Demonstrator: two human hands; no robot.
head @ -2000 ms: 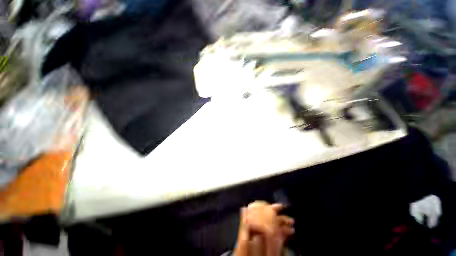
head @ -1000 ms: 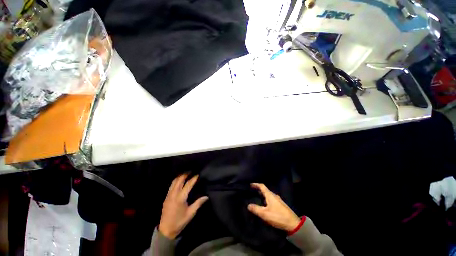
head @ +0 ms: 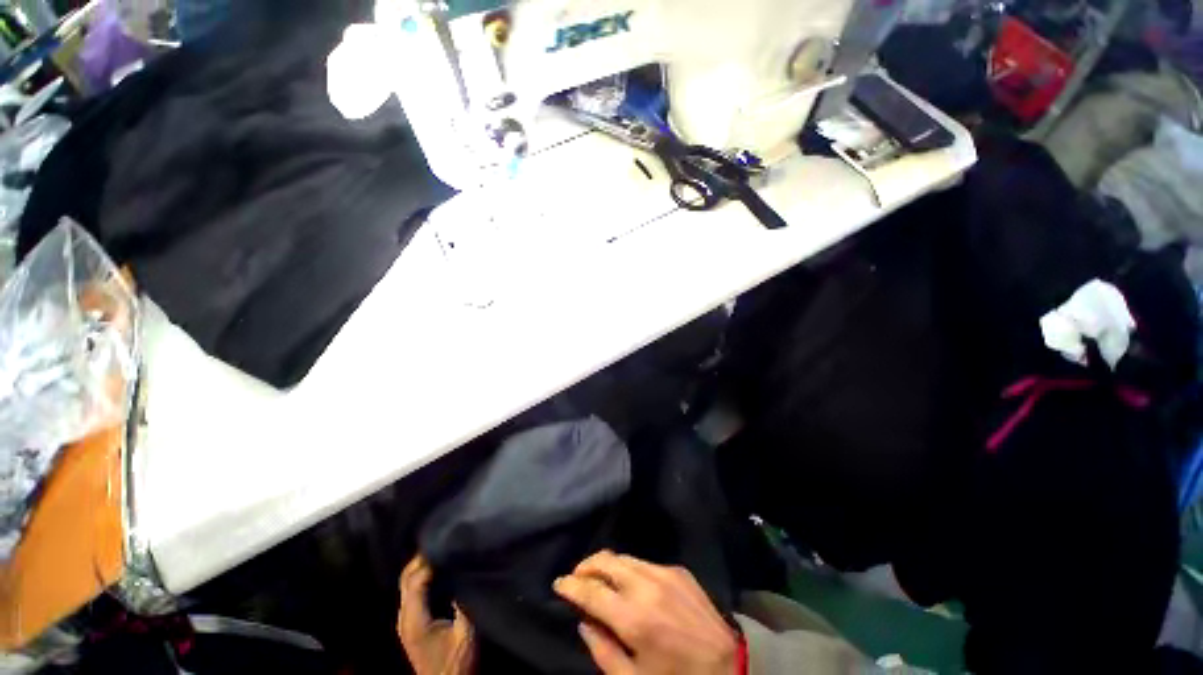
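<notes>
A black garment piece [head: 528, 495] is bunched over my lap, below the table's front edge, with a greyish fold on top. My left hand [head: 435, 626] is at its lower left, fingers against the cloth and partly hidden by it. My right hand [head: 647, 609] is at its lower right, thumb and fingertips together on the cloth. Another black garment piece [head: 264, 198] lies flat on the table left of the needle. The white sewing machine [head: 673, 40] stands behind, its needle area [head: 508, 132] with no cloth under it.
Black-handled scissors [head: 712, 178] lie under the machine arm. A flat black rectangle [head: 901, 112] is at the table's right end. A clear plastic bag [head: 60, 343] and orange sheet [head: 66, 528] are at the left edge. Dark cloth [head: 858, 396] hangs at the right, with a white scrap [head: 1090, 323].
The view has turned right. The hands were apart before; now they hold the lap cloth closer together, and its greyish fold is raised. The table cloth looks unmoved.
</notes>
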